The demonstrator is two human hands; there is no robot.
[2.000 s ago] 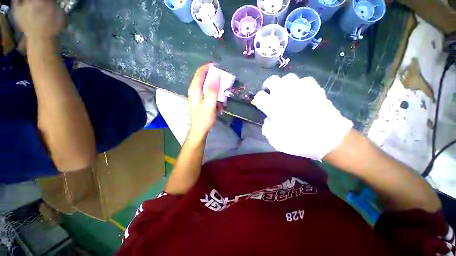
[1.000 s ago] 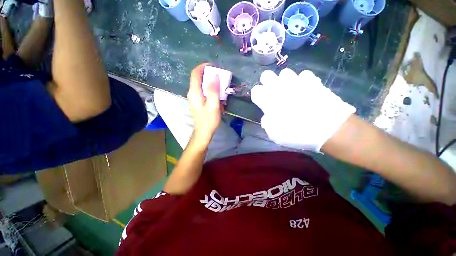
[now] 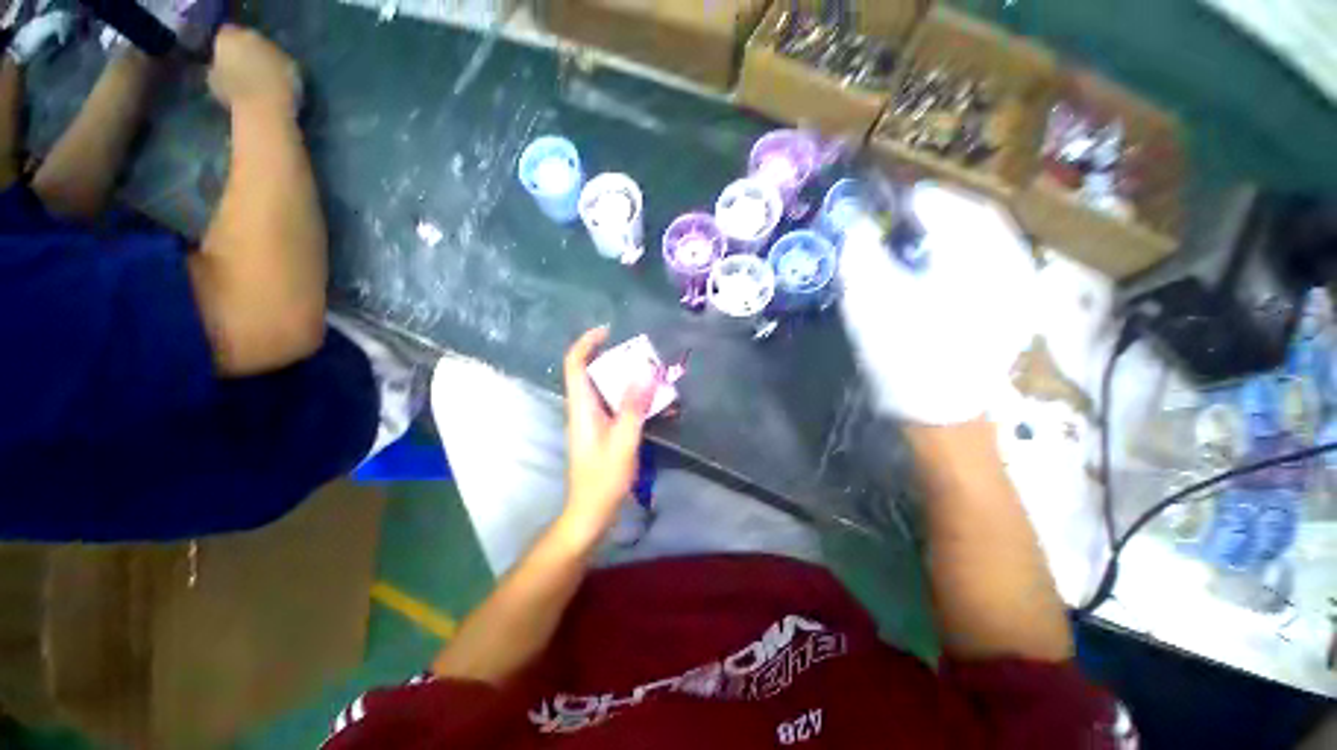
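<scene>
My bare left hand point(image 3: 598, 447) holds a small white and pink plastic piece point(image 3: 634, 377) over the front edge of the green bench. Thin reddish bits stick out at its right side. My right hand point(image 3: 938, 301), in a white glove, is raised over the bench to the right of the housings, blurred. Something dark shows at its fingertips, and I cannot tell whether it is gripped. Several cylindrical housings stand in a group, among them a purple one point(image 3: 694, 246), a white one point(image 3: 742, 286) and a blue one point(image 3: 802, 262).
Cardboard trays of metal parts point(image 3: 940, 114) and red-and-white parts point(image 3: 1088, 158) line the far edge. A black device point(image 3: 1211, 293) and black cable point(image 3: 1110, 484) lie on the white surface at right, with more housings point(image 3: 1261, 462). Another person's arm point(image 3: 269, 235) reaches over the bench at left.
The view has shifted, bringing trays and the right-hand surface into sight. My right hand has moved away from my left, up and right past the housings. My left hand still holds the piece.
</scene>
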